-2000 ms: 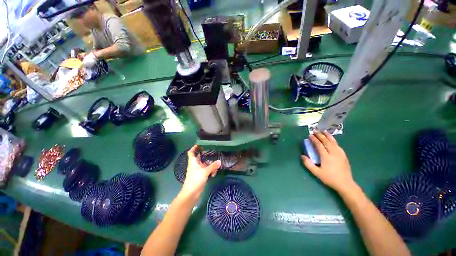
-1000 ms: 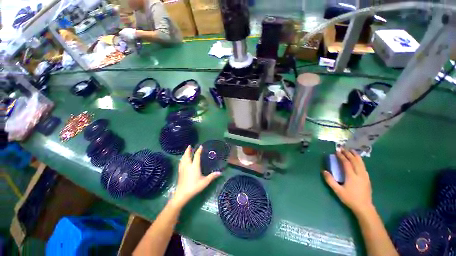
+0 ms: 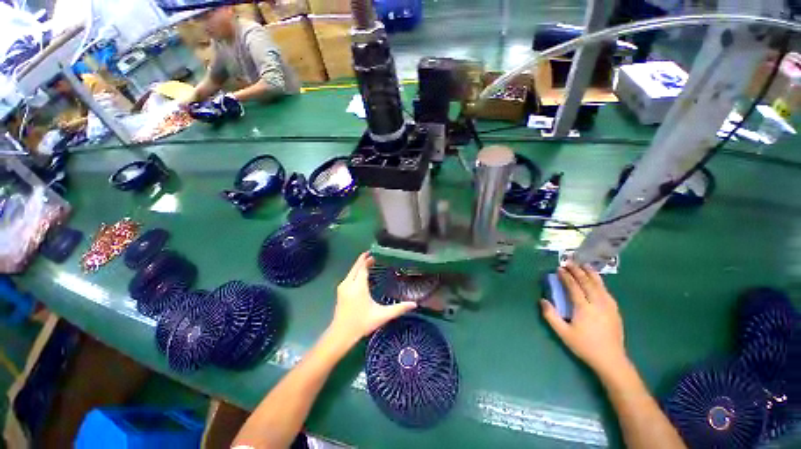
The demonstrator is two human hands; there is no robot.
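My left hand (image 3: pixel 363 303) holds the left edge of a dark round grille (image 3: pixel 402 285), which lies under the pneumatic press (image 3: pixel 404 206). The press hides the grille's far part, and the lower fixture is mostly covered. My right hand (image 3: pixel 590 313) rests over a small grey-blue switch block (image 3: pixel 559 296) by the foot of the slanted white-grey post (image 3: pixel 654 153). Another dark grille (image 3: pixel 411 370) with a shiny centre lies flat on the bench just in front of the press, near my left wrist.
Overlapping grilles (image 3: pixel 235 324) lie at left, others (image 3: pixel 718 410) at right. A coppery pile (image 3: pixel 110 244) and smaller dark discs (image 3: pixel 147 249) lie far left. Fan bodies (image 3: pixel 259 180) stand behind. A person (image 3: pixel 241 61) works across the bench. A blue stool (image 3: pixel 132 430) stands below.
A second ago the grille lay left of the fixture beside my open left hand; now it is under the press, held at its edge. My right hand stays on the switch. The camera view has shifted.
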